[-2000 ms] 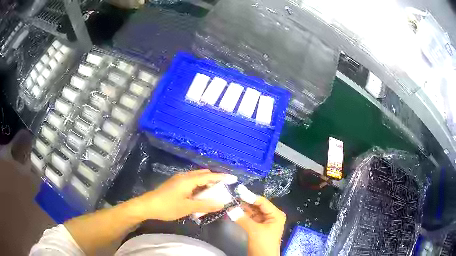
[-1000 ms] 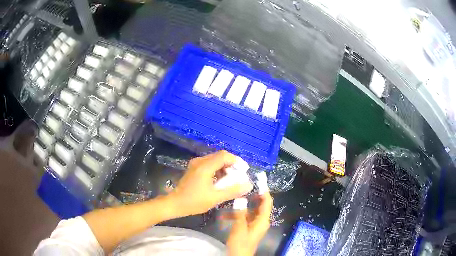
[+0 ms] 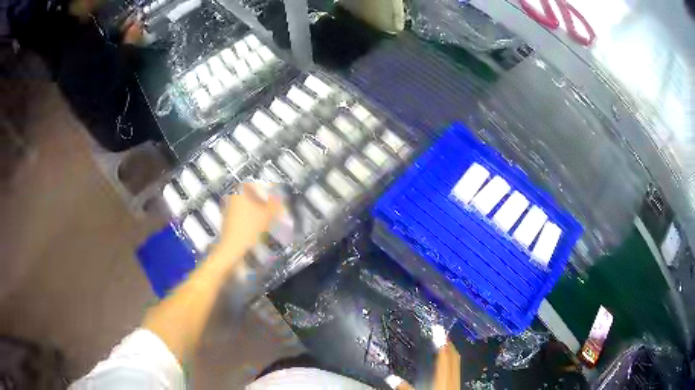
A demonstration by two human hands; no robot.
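Note:
My left hand [image 3: 248, 217] is over the clear blister tray [image 3: 278, 286], blurred. Its fingers are around a whitish piece [image 3: 283, 222] that looks like a white housing. The hand hides some pockets; rows of white housings fill others. My right hand [image 3: 446, 367] is at the bottom edge, partly cut off, with white finger cots. Its fingers are apart and hold nothing visible. The blue plastic tray [image 3: 449, 247] is to the right, with a row of several white housings [image 3: 510, 210] on its ribs.
Another filled clear tray [image 3: 228, 72] is at the upper left, near a person's hand [image 3: 134, 32]. A blue object [image 3: 166, 259] is below the blister tray. Clear film [image 3: 522, 349] and a phone [image 3: 598, 335] are at lower right. A grey post [image 3: 299, 34] stands behind.
The view has swung left. My left hand has moved from the bench front, beside my right hand, to over the blister tray. My right hand now stays apart, low in view.

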